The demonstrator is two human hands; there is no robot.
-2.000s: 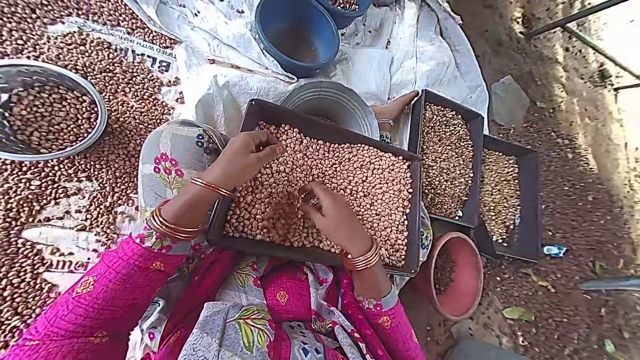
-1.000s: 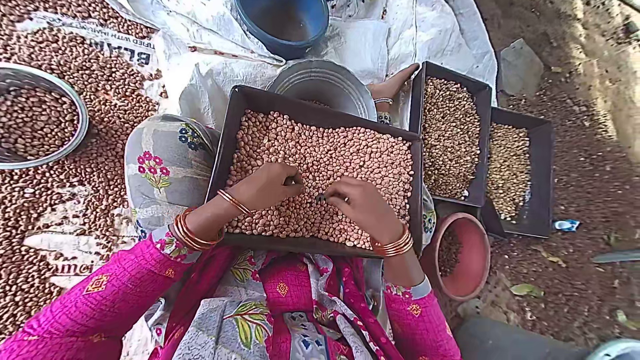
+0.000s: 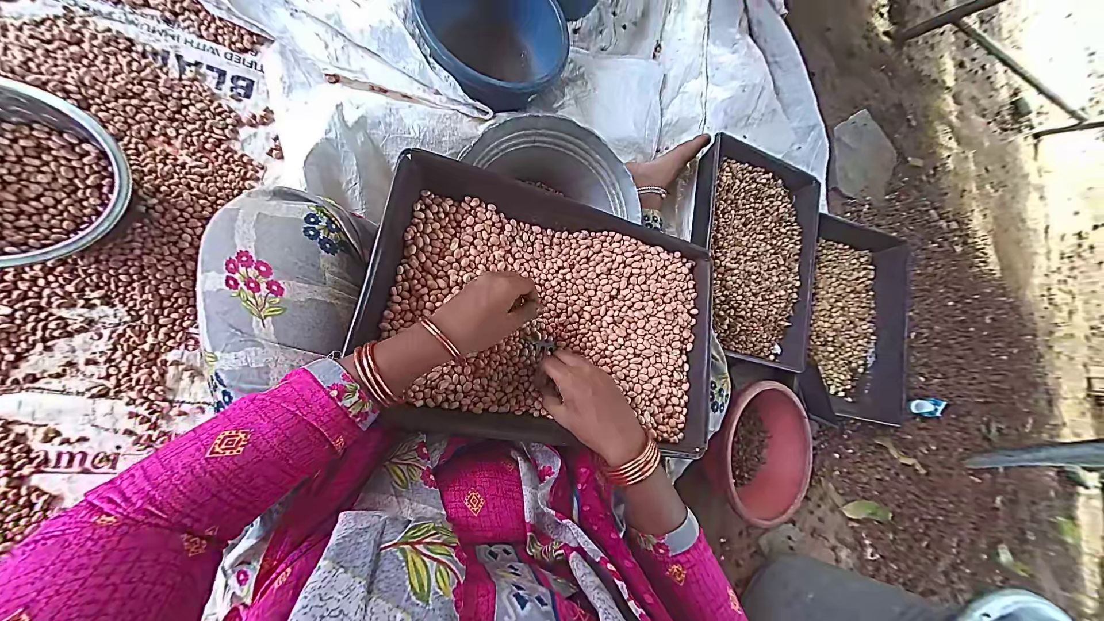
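A dark rectangular tray [image 3: 549, 216] lies tilted across my lap, filled with light brown beans or nuts [image 3: 604, 293]. My left hand [image 3: 490, 312] is over the left part of the tray, its fingers curled; whether something small is in them cannot be told. My right hand [image 3: 586, 401] touches the beans near the tray's front edge. At its fingertips is a small dark thing [image 3: 542, 345] that I cannot make out. Under the tray's far edge stands a grey metal basin [image 3: 561, 142], partly hidden.
Two dark trays [image 3: 761, 159] [image 3: 888, 332] of smaller brown pieces stand at the right. Near them is a reddish pot [image 3: 780, 483]. A blue tub [image 3: 496, 52] is at the back. A steel bowl [image 3: 116, 194] of nuts stands at the left among spread nuts [image 3: 164, 285].
Over the tray, my left hand has moved up and away from the near edge since one second ago. My right hand is now lower, nearer the front edge.
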